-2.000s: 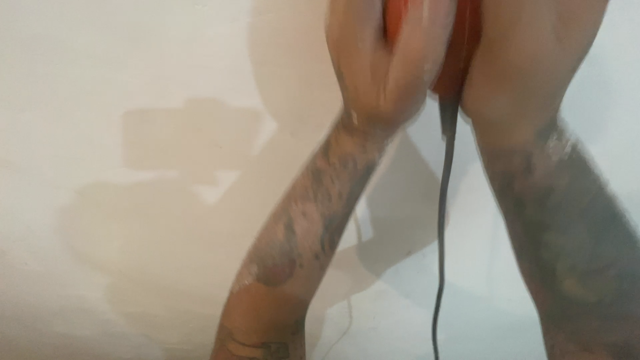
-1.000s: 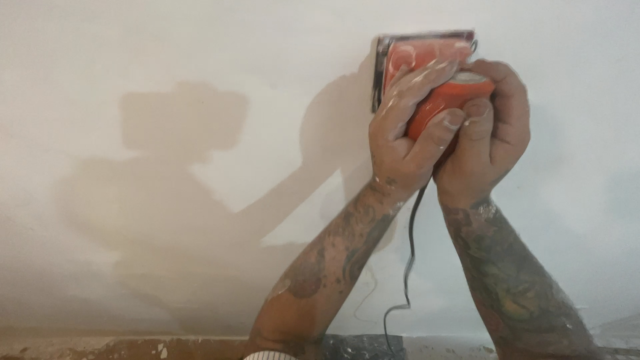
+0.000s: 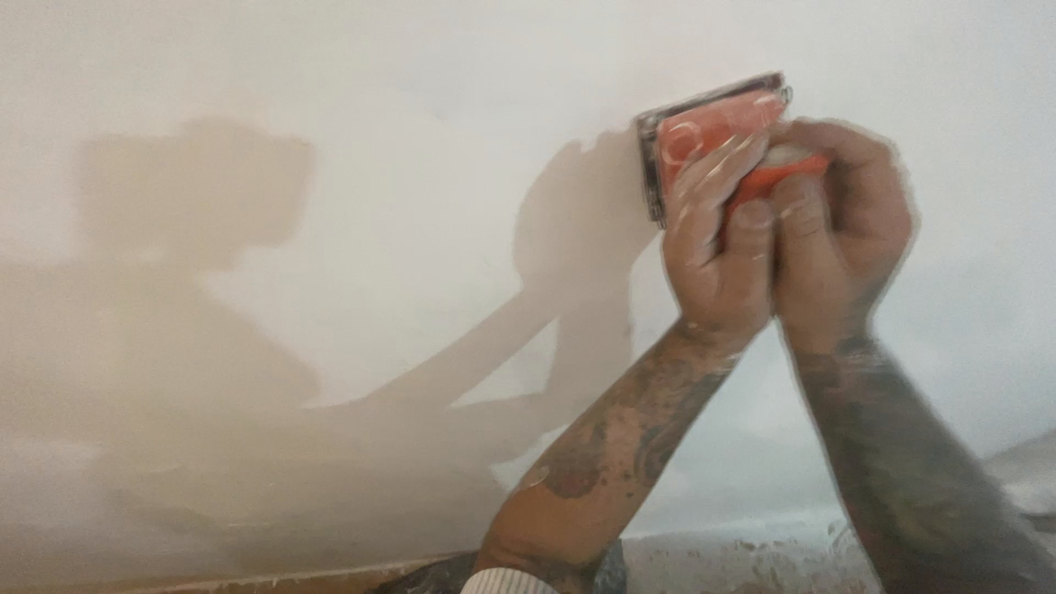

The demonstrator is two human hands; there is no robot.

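Note:
Both hands grip an orange-red electric sheet sander (image 3: 718, 132), whose dark-edged rectangular pad lies against a white wall (image 3: 412, 206). On the tool's left side, my left hand (image 3: 718, 239) wraps its fingers over the orange housing. My right hand (image 3: 850, 223) is closed round the right and rear of the body, its thumb beside the left thumb. The sander is slightly tilted, its right end higher. Its cord is not visible now. Pale dust marks the fingers, and the right forearm is blurred.
Shadows of the head, arms and tool fall on the wall to the left. Along the wall's bottom runs a rough, stained edge (image 3: 742, 561), with a dark object (image 3: 437, 575) by the left sleeve. A greyish shape (image 3: 1027, 478) stands at the far right.
Since one second ago the sander has tilted, its right end now higher, and both hands have turned with it. The view has shifted since the earliest frame, where the sander was mostly cut off at the top.

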